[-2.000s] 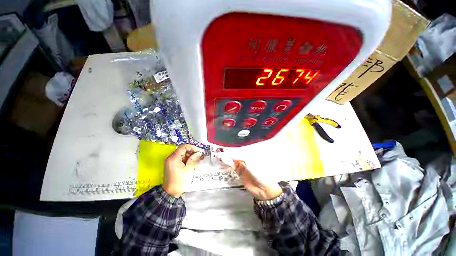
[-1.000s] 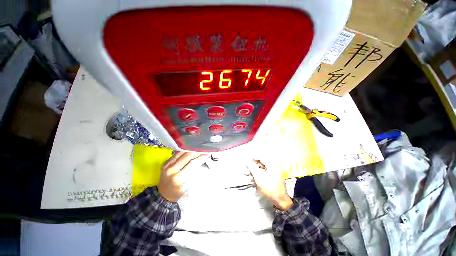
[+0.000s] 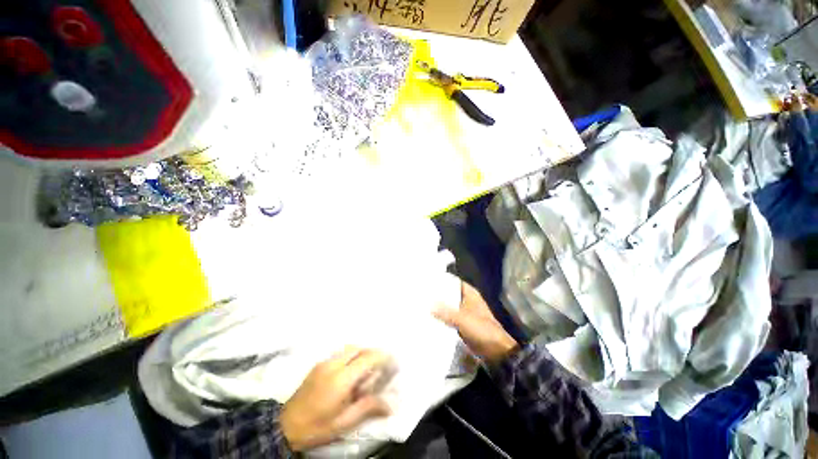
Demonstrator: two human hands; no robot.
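The pale grey-white garment (image 3: pixel 224 359) lies over the front table edge and the lap, its upper part washed out by glare. My left hand (image 3: pixel 341 399) is over its lower middle with the fingers curled; whether they pinch cloth cannot be told. My right hand (image 3: pixel 477 324) holds the garment's right edge, fingertips partly lost in the glare. The white machine head with its red panel (image 3: pixel 166 90) is cut off at the upper left. No button shows in either hand.
Shiny button parts (image 3: pixel 134 193) lie below the head, and a silvery pile (image 3: pixel 354 85) lies to its right. Yellow-and-black pliers (image 3: pixel 462 90) lie on the white table (image 3: pixel 529 125). A carton (image 3: pixel 448 16) stands behind. A grey-white garment pile (image 3: pixel 637 260) is at the right.
The view has swung right and the machine head now sits upper left. My hands have moved from below the head to the garment at the table's front. The counter has left view.
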